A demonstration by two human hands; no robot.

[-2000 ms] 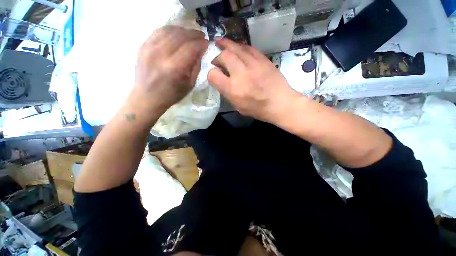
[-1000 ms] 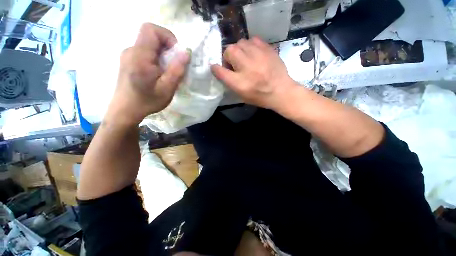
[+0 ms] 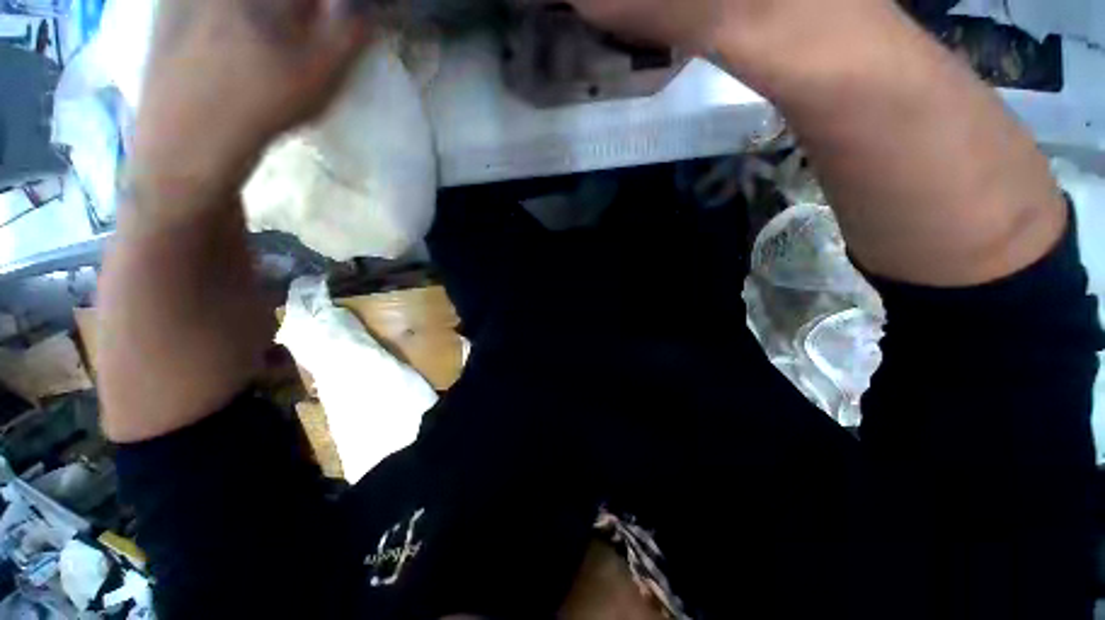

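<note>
White fabric (image 3: pixel 351 170) hangs in a crumpled bunch over the table's front edge, below and beside my left hand. My left hand (image 3: pixel 273 61) is blurred at the top left, and its fingers are dark and partly cut off, so its grip is unclear. My right hand (image 3: pixel 660 18) is at the top edge, right of the fabric, with its fingers mostly out of the picture. The machine's pale base plate (image 3: pixel 582 79) shows below my right hand. The needle area is not visible.
The white table edge (image 3: pixel 545 151) runs above my black-clothed lap (image 3: pixel 606 351). Clear plastic wrapping (image 3: pixel 812 303) lies at the right. A white cloth piece (image 3: pixel 364 400) lies on a wooden surface (image 3: pixel 412 327) at the left. Clutter (image 3: pixel 73 533) fills the lower left.
The view has shifted, and both hands have moved up towards the top edge and further apart. The white fabric now hangs further left, away from my right hand. The phone is out of view.
</note>
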